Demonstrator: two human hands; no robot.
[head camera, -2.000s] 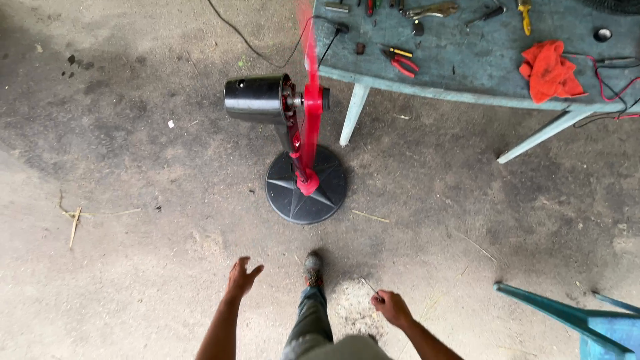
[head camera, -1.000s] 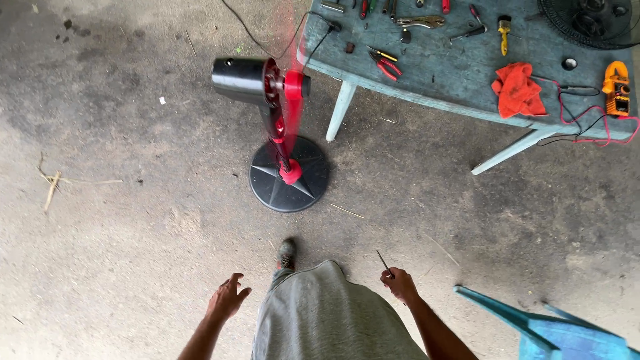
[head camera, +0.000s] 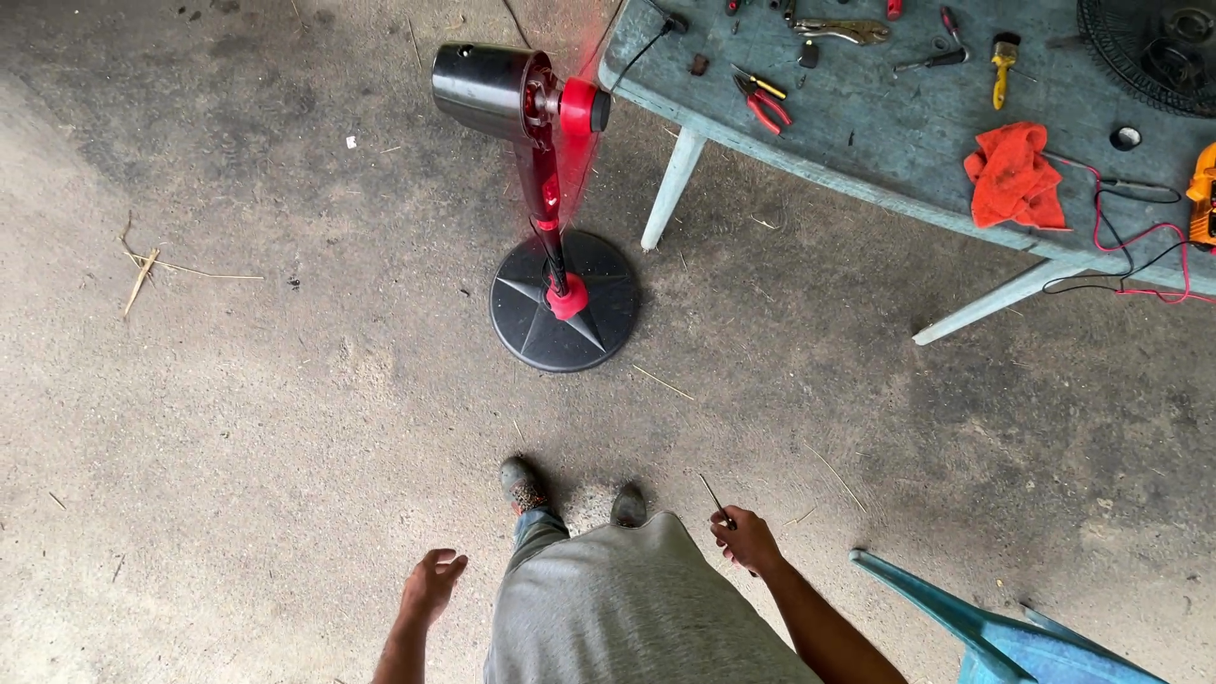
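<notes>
My right hand is closed around a screwdriver, its thin metal shaft pointing up and away from me. Off to the left, my left hand hangs empty above the floor, fingers apart and slightly curled. Beyond my feet stands a pedestal fan with a black motor housing, a red hub and a round black base. Its red blades are blurred, as in spinning, and no guard surrounds them. Neither hand touches the fan.
A blue-green wooden table at upper right bears red-handled pliers, locking pliers, a brush, an orange cloth, a multimeter and a black fan grille. A blue plastic chair stands at lower right. Straw lies on the concrete floor.
Both feet show now, where one showed before. The fan blades stay blurred in all frames. The screwdriver remains in my right hand. The view has shifted somewhat.
</notes>
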